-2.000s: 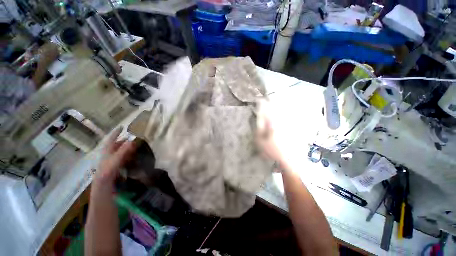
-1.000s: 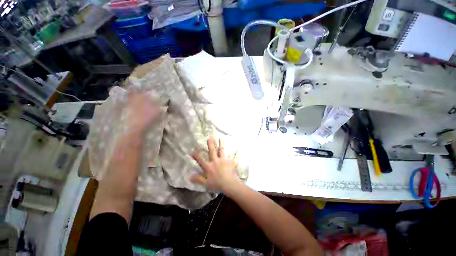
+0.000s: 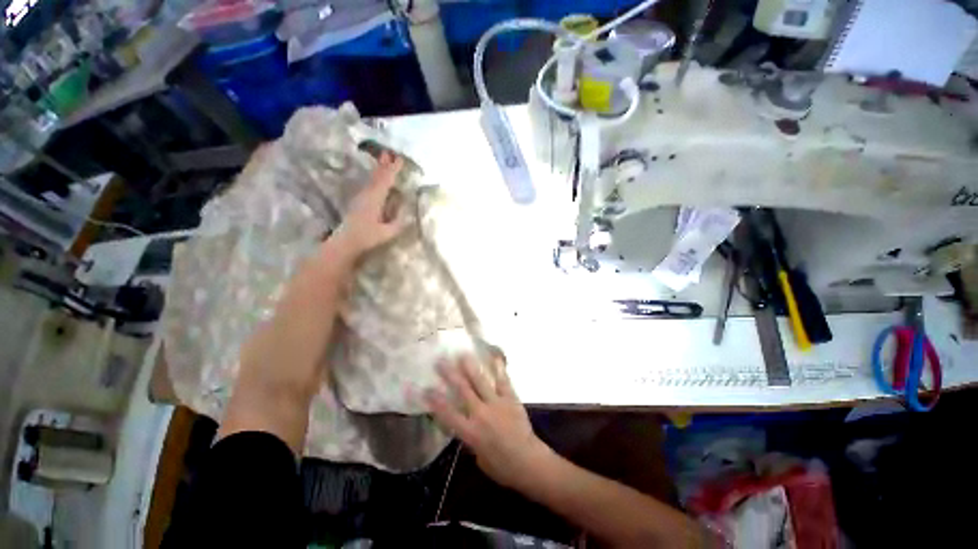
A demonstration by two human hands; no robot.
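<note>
The pale blotchy garment piece (image 3: 247, 257) lies bunched on the left part of the white table, its lower edge hanging over the front. My left hand (image 3: 378, 214) rests on its upper right part near a fold; whether the fingers grip the cloth cannot be told. My right hand (image 3: 483, 413) lies with fingers apart on the cloth's lower right corner at the table's front edge. The presser foot and needle area (image 3: 576, 255) of the off-white sewing machine (image 3: 740, 150) is right of the cloth, apart from it.
The lamp (image 3: 508, 156) hangs behind the needle. Dark snips (image 3: 657, 309), a metal ruler (image 3: 771, 349), a yellow-handled screwdriver (image 3: 795, 311) and red and blue scissors (image 3: 909, 365) lie at right. A paper label (image 3: 697, 247) is under the machine arm. Another machine stands at far left.
The garment has gone from raised between my hands to lying on the table, and its folds have shifted. My left hand has moved right and up across it; my right hand is slightly lower.
</note>
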